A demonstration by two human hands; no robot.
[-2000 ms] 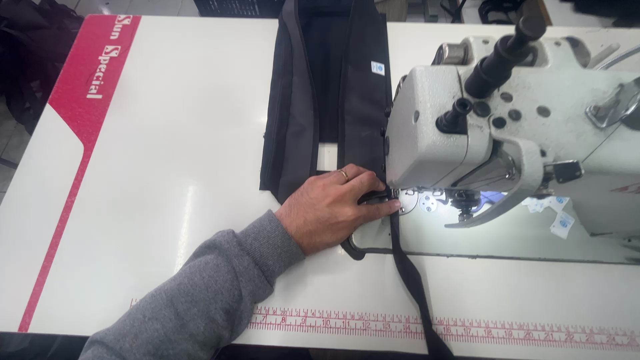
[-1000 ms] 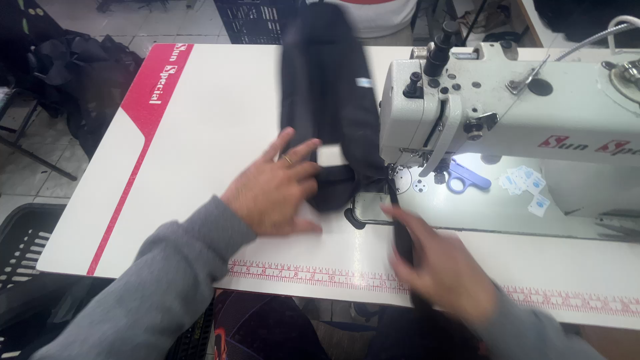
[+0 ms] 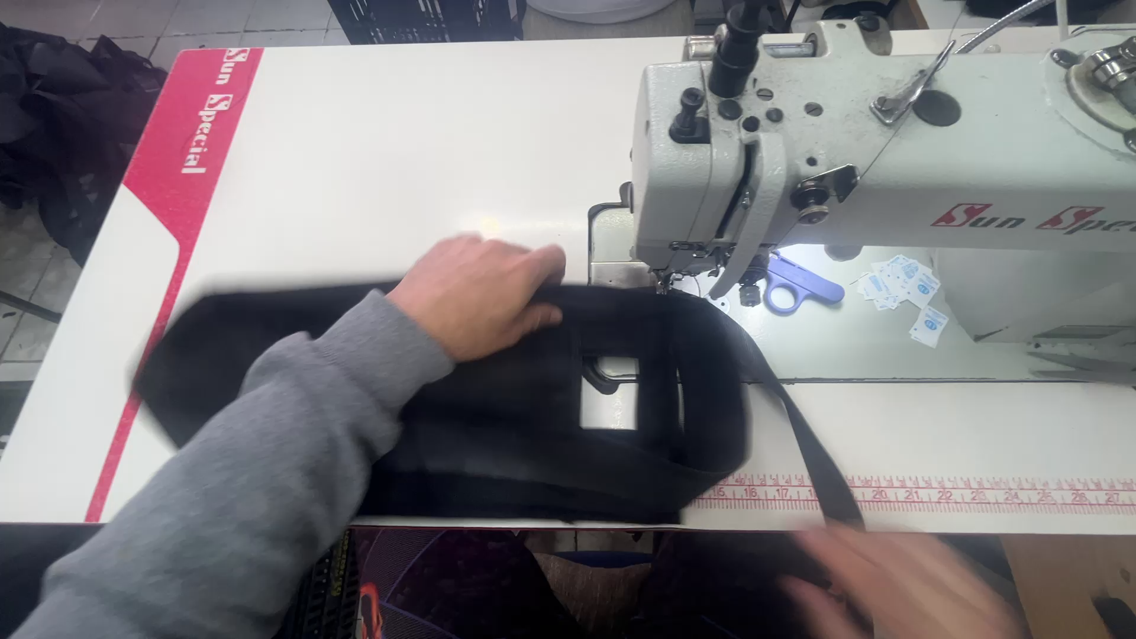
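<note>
A black fabric piece [image 3: 497,408] with a squarish opening lies across the table, partly blurred, its upper right edge close to the needle area of the sewing machine [image 3: 710,177]. My left hand [image 3: 479,297] rests on its upper edge, fingers bent; the fingertips are partly hidden, so a grip on the cloth cannot be told. From its right end a black strap [image 3: 803,435] runs down over the table's front edge. My right hand [image 3: 905,577], strongly blurred, is at the strap's lower end below that edge; whether it grips the strap is unclear.
Purple thread snips [image 3: 803,284] and several small white labels [image 3: 901,284] lie on the machine bed, right of the needle. A red printed ruler scale [image 3: 932,497] runs along the front edge of the white table [image 3: 399,160]. Dark cloth [image 3: 67,133] is heaped beyond the left edge.
The black fabric piece has turned from lengthwise away from me to lying across the table, towards the left. My right hand has moved down, below the front edge.
</note>
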